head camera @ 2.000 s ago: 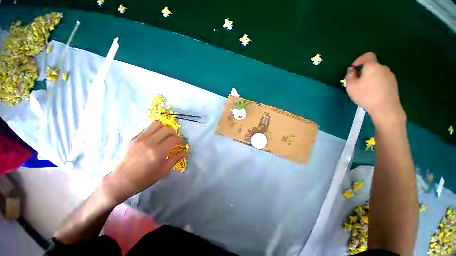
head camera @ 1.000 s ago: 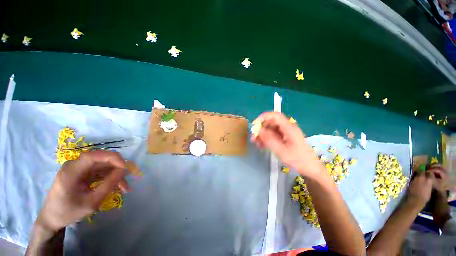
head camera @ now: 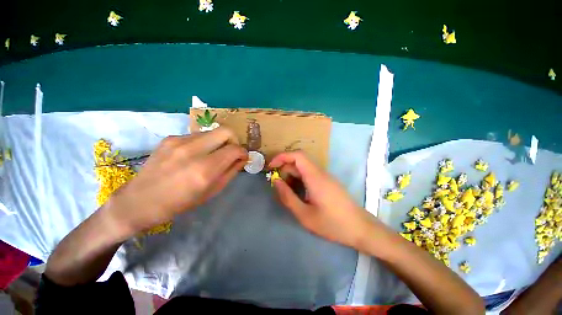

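The brown cardboard piece (head camera: 296, 132) lies in front of me, with dark stains and a green leaf-like bit (head camera: 207, 118) at its upper left. A round whitish disc (head camera: 254, 162) is at its lower edge, between my hands. My right hand (head camera: 320, 200) pinches a small yellow-and-white piece (head camera: 273, 177) between thumb and fingers, just right of the disc. My left hand (head camera: 185, 175) has its fingertips together at the disc's left edge; whether they hold anything is hidden. Yellow parts (head camera: 111, 175) lie in a pile left of and partly behind my left hand, with dark tweezers (head camera: 132, 161) on them.
A dark green belt (head camera: 296, 37) runs across the top with spaced yellow-and-white pieces. A teal table edge (head camera: 277, 80) lies before it. White tape (head camera: 377, 141) divides the sheeting. Assembled pieces are piled at right (head camera: 456, 212). Another person's forearm (head camera: 542, 292) shows lower right.
My right hand came from over the belt down to the cardboard with a yellow-and-white piece. My left hand left the yellow pile and moved right to the disc. The view shifted.
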